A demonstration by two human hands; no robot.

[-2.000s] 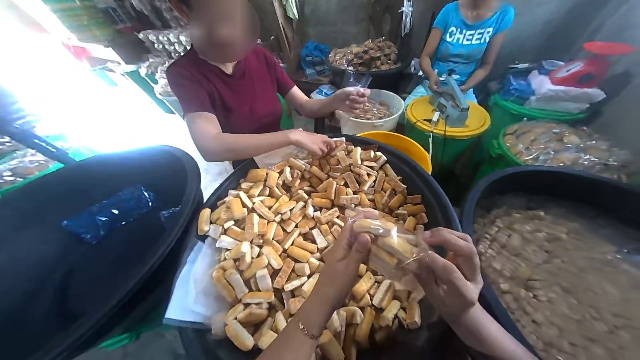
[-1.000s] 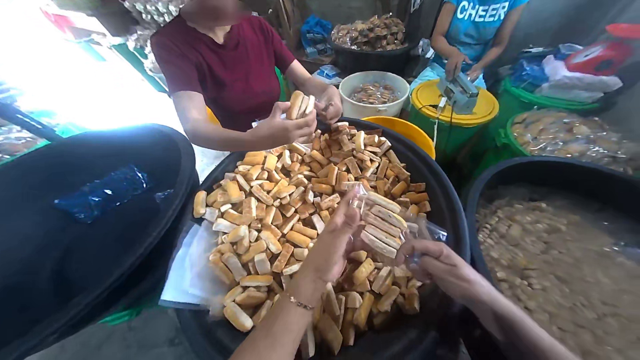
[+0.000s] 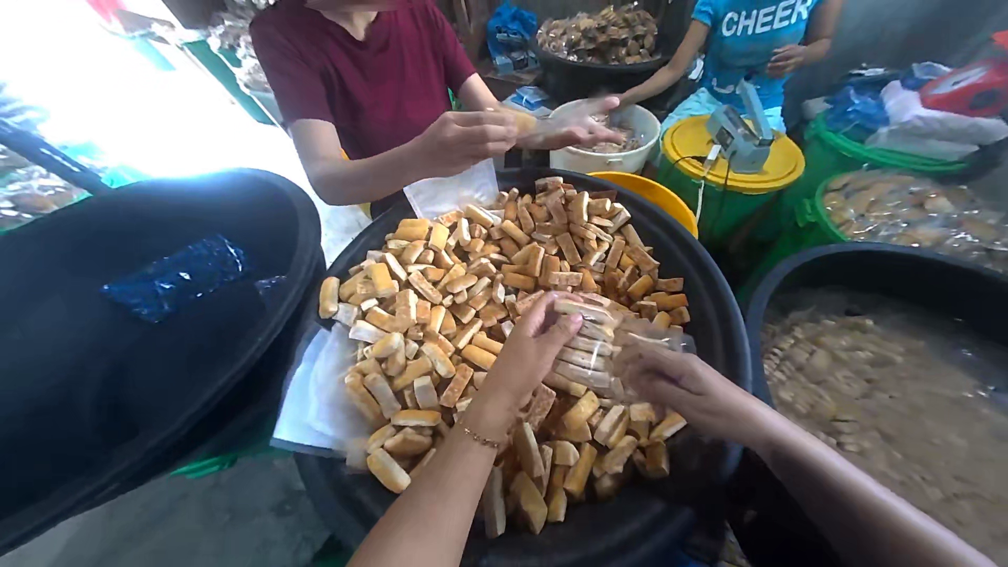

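Observation:
My left hand (image 3: 543, 339) grips the left side of a clear plastic bag (image 3: 587, 346) in which several bread sticks lie stacked. My right hand (image 3: 677, 382), somewhat blurred, is closed on the bag's right end. The bag is above a heap of toasted bread pieces (image 3: 449, 315) that fills a large round black tub (image 3: 720, 323). White plastic sheets or bags (image 3: 319, 394) hang over the tub's left rim.
Opposite, a co-worker's hands (image 3: 480, 138) hold a bread piece over more white bags (image 3: 453, 189). A bag sealer (image 3: 740, 138) sits on a yellow lid (image 3: 681, 150). Black tubs stand left (image 3: 303, 228) and right (image 3: 760, 307); the right one holds bagged goods.
The bag in my hands now lies more level, and my right hand has closed on its end. The co-worker opposite has moved their hands apart. The second co-worker's hand has left the sealer and reaches toward the white bucket.

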